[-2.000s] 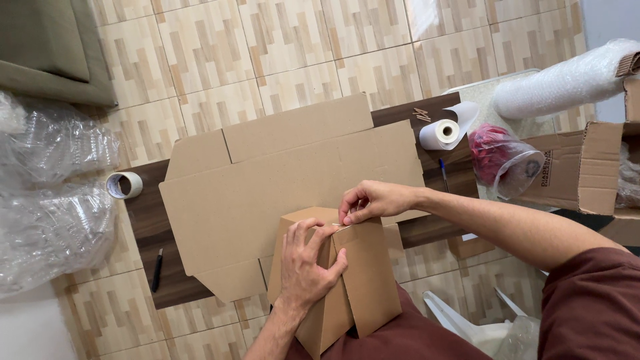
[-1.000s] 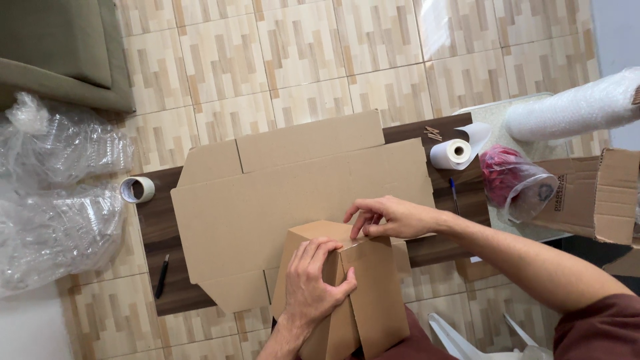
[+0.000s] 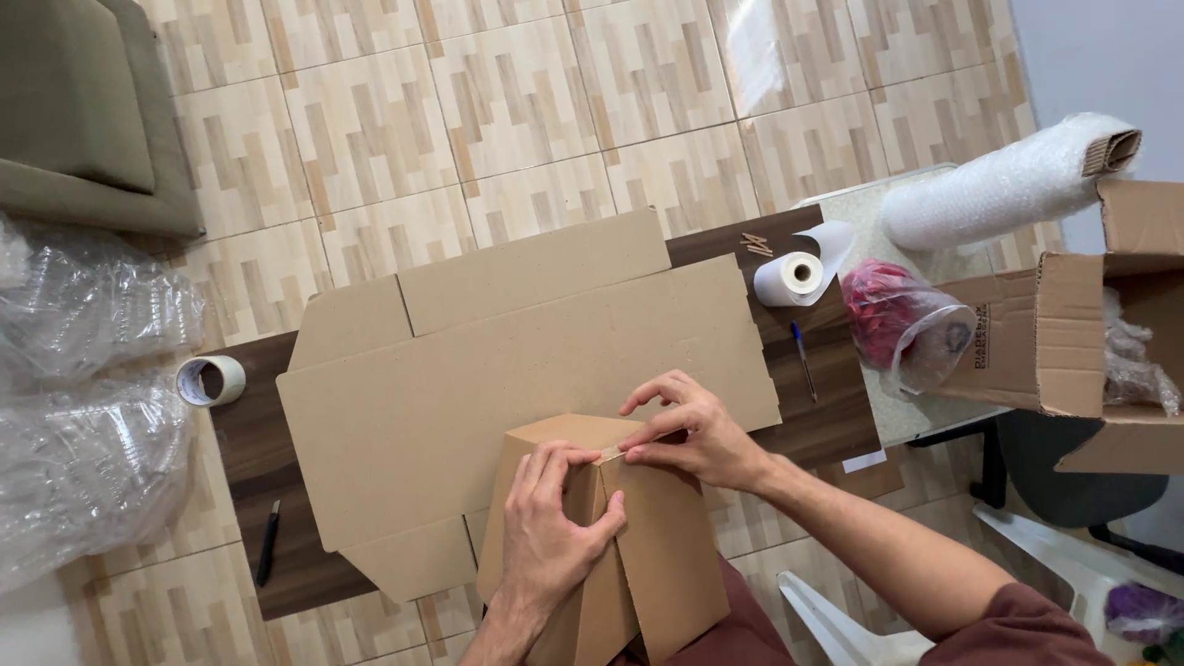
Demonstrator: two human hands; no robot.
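A partly folded cardboard box stands at the bottom centre, over my lap. A short strip of clear tape lies across the seam at its top edge. My left hand rests on the box's left side, index fingertip by the tape and thumb on the panel. At the tape's right end, my right hand has thumb and index finger close together, its other fingers raised; whether it pinches the tape is unclear. Behind the box, a flat, creased cardboard sheet covers much of the dark wooden tabletop.
On the left are a tape roll and a black utility knife. A label roll and blue pen lie right, near a bag of red items, bubble wrap and an open carton. Plastic packaging lies far left.
My right hand's fingers have spread and lifted somewhat beside the tape, where they were more curled. My left hand stays on the box.
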